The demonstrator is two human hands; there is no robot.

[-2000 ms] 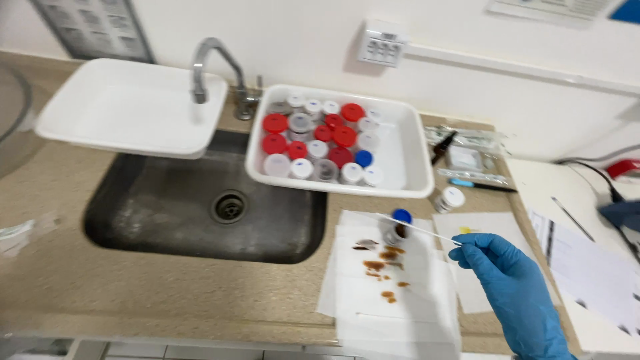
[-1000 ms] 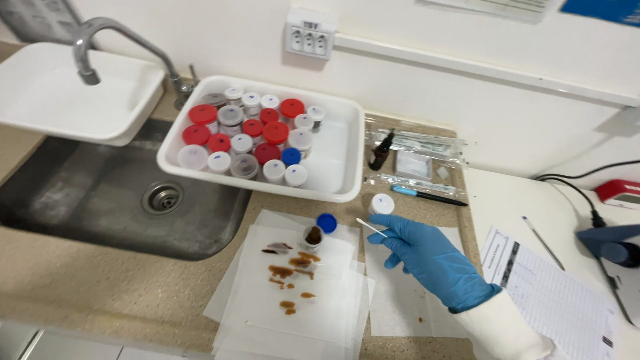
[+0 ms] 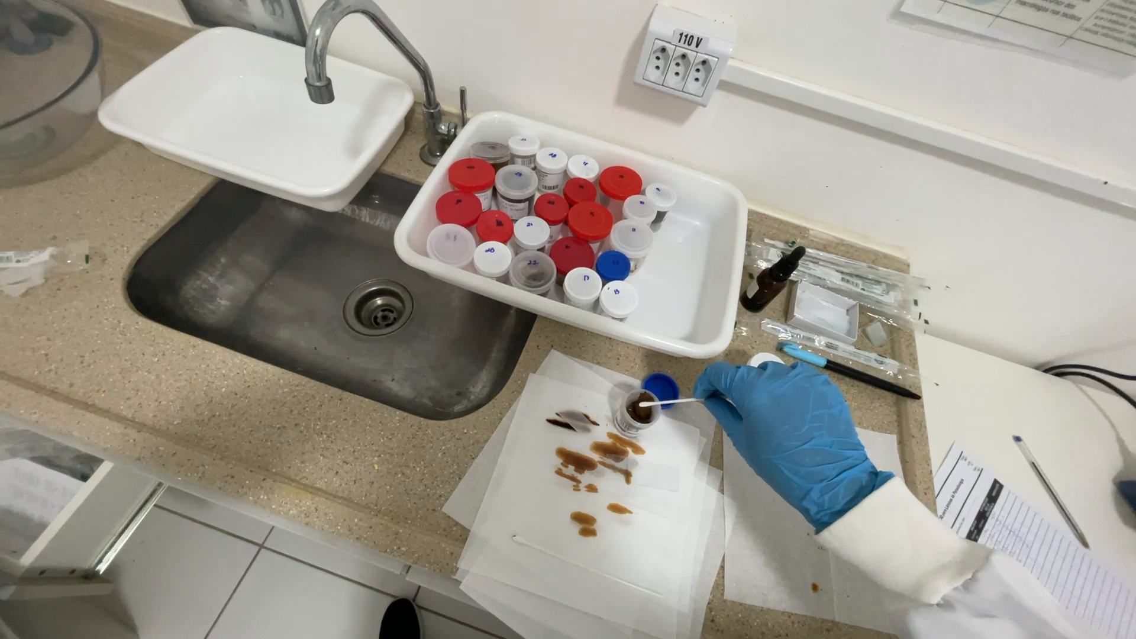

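Note:
My right hand (image 3: pixel 790 435), in a blue glove, pinches a thin white swab stick (image 3: pixel 676 402). The stick's tip is over the mouth of a small open specimen jar (image 3: pixel 635 414) with dark brown content. A blue screw lid (image 3: pixel 661 390) lies just behind the jar. The jar stands on a stack of white paper sheets (image 3: pixel 532 497) with brown smears (image 3: pixel 577 460) and a small glass slide with dark stains (image 3: pixel 572 421). Another thin white stick (image 3: pixel 581 564) lies across the front of the sheets. My left hand is not in view.
A white tray (image 3: pixel 710 328) of jars with red, white and blue lids straddles the steel sink (image 3: pixel 266 293). A second white tray (image 3: pixel 257 106) stands under the faucet (image 3: pixel 426 71). A brown dropper bottle (image 3: pixel 772 280), a small box (image 3: pixel 824 312) and a marker (image 3: pixel 848 371) lie right.
My right hand has moved the swab stick from above the papers, then beside the jar, to the jar's mouth. The view has shifted between frames.

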